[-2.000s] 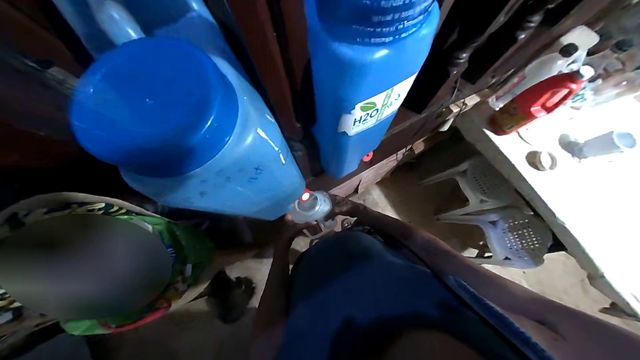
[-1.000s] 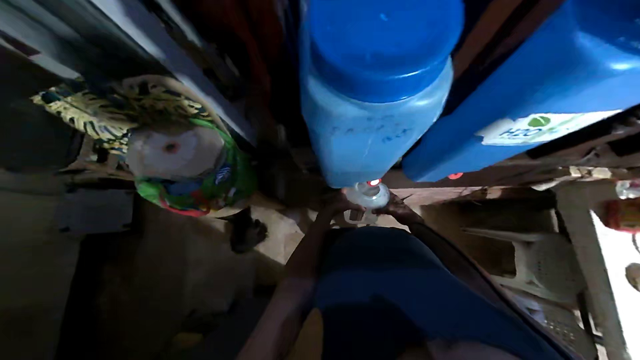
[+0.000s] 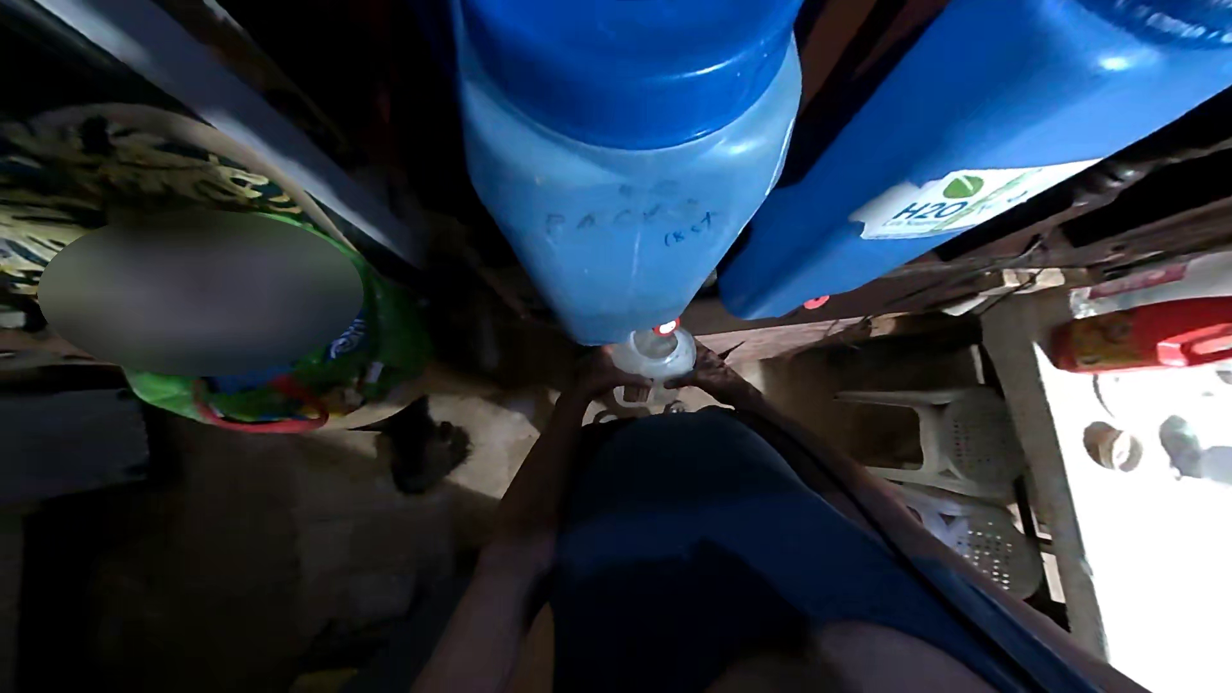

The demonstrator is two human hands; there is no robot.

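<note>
Both hands are low at the centre of the head view. My left hand (image 3: pixel 606 373) and my right hand (image 3: pixel 710 373) grip opposite sides of a translucent plastic jug (image 3: pixel 656 358). Its round mouth sits directly under the red tap (image 3: pixel 666 327) of a blue water container (image 3: pixel 630 221), which has a wide dark-blue lid and faint writing. Whether water is flowing cannot be made out. A second blue container (image 3: pixel 818 221) with a white label stands to the right, with a red part near its base.
A person in green (image 3: pixel 385 337) is at the left, beside patterned cloth. White plastic chairs (image 3: pixel 962 443) stand at the right. A pale table (image 3: pixel 1136 577) holds a red bottle (image 3: pixel 1145 337) and a small round container (image 3: pixel 1112 446). A wooden ledge (image 3: pixel 770 337) runs below the containers.
The view has swung left since two seconds ago, then partly back. Both hands stay around the jug under the tap.
</note>
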